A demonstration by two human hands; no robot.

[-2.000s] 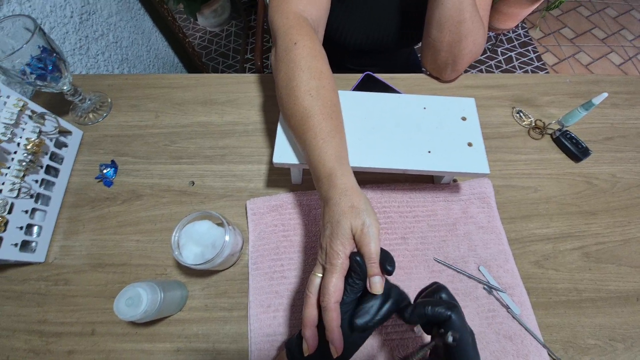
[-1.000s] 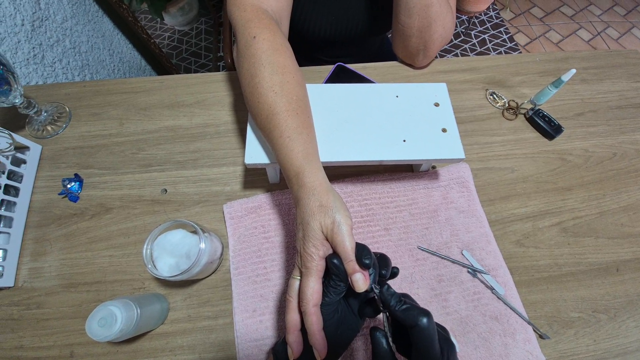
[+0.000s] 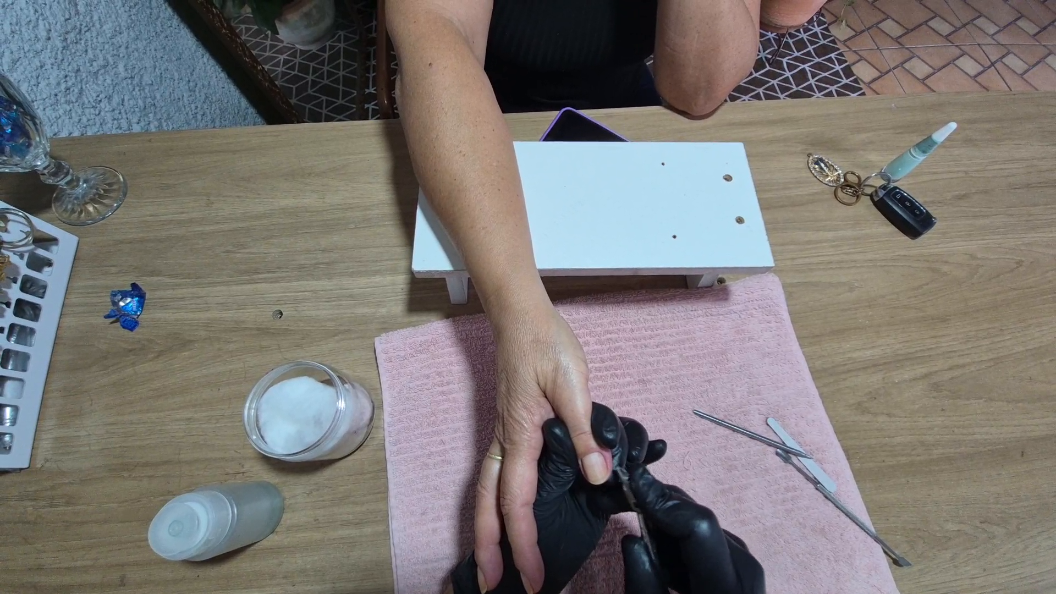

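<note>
Black gloves cover both of my hands. My left hand lies under the other person's hand and grips its thumb from below and the side. A thin metal nail tool, its exact kind partly hidden by my fingers, is in my right hand, its tip beside that thumb's nail. The person's fingers, one with a ring, hang over my left palm. Beneath lies a pink towel, with metal manicure tools and a small white nail file to the right.
A white raised armrest stands under the person's forearm. At left are a jar of cotton, a frosted bottle, a blue foil piece, a glass goblet and a jewelry display. Keys and a phone lie farther back.
My right hand has moved up to the person's thumb, and the tool's tip is now beside the nail. The view has shifted somewhat.
</note>
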